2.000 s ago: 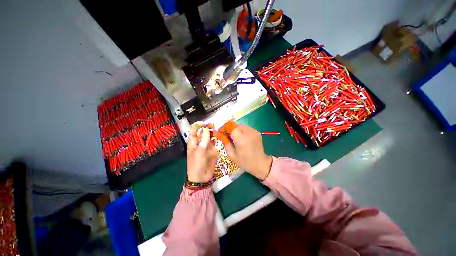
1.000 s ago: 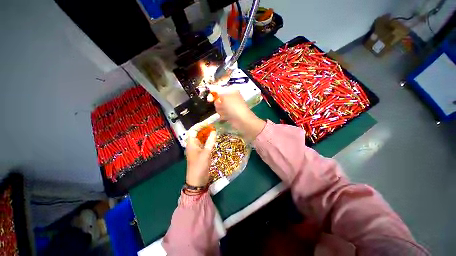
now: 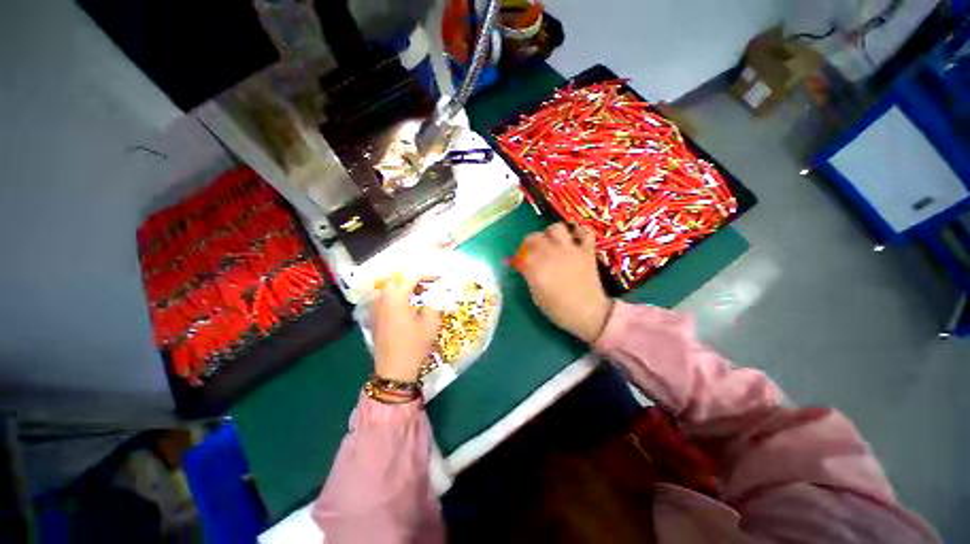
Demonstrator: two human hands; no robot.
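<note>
My left hand is at the left side of a loose pile of gold fittings on a clear plastic bag; its fingertips are washed out by glare, so what they hold cannot be told. My right hand is over the green mat, beside the near left edge of the right-hand tray. Its fingers are bent together, with orange-red at the fingertips; whether that is a finger cover or a red stick part cannot be told. Red stick parts lie in a loose heap in the black right-hand tray.
The bench press stands at the back centre, its metal block brightly lit under a silver flexible arm. A left-hand tray holds red parts in rows. Tape rolls are at the back. A cardboard box lies on the floor.
My right hand has moved from the lit block under the press down and right to beside the tray. My left hand has reached to the fittings. The whole view has shifted.
</note>
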